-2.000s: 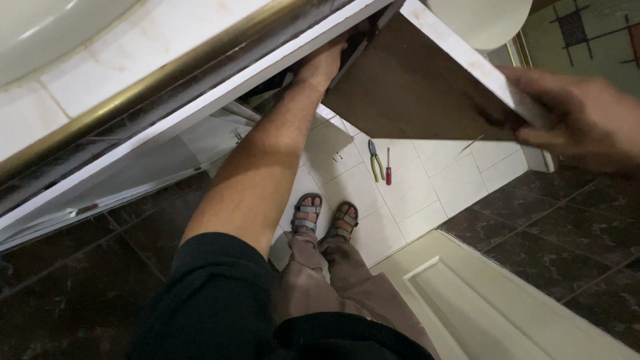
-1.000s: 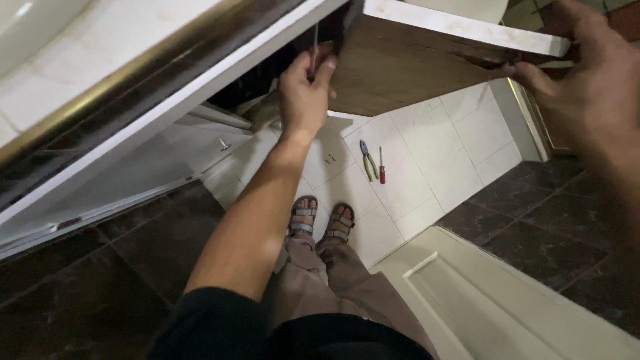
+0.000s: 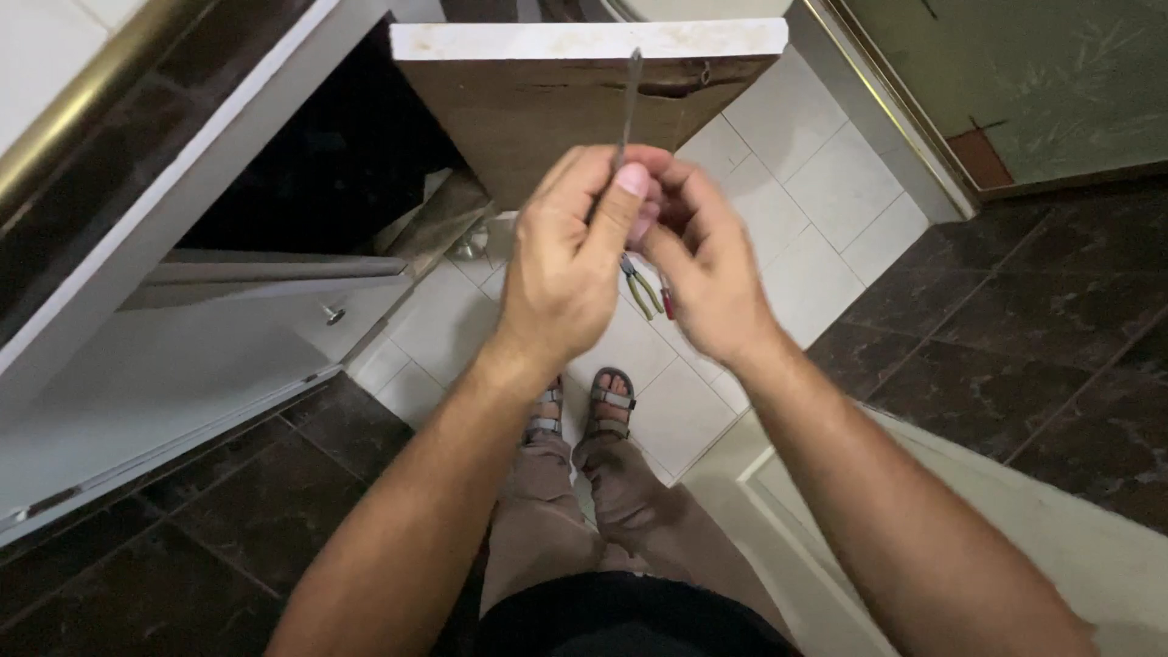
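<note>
My left hand (image 3: 570,255) grips a thin metal shaft (image 3: 631,100), likely a screwdriver's, which points up and away from me; its handle is hidden in the fingers. Close against it, my right hand (image 3: 707,260) has its fingers curled near the left fingertips, and whether it holds something small I cannot tell. Just beyond both hands stands an open cabinet door (image 3: 547,109) with a white top edge and a brown, cracked inner face. Below the hands, pliers with green handles (image 3: 643,290) and a red-handled screwdriver (image 3: 668,303), partly covered by my right hand, lie on the floor.
The dark cabinet opening (image 3: 319,164) is at the upper left, under a counter with gold trim (image 3: 64,100). Another white door with a knob (image 3: 333,314) stands lower left. My sandalled feet are on white tiles (image 3: 675,401). A cream panelled door (image 3: 821,511) is at the lower right.
My left hand has come out from the cabinet opening with the thin shaft. My right hand has let go of the door's edge and come in beside the left.
</note>
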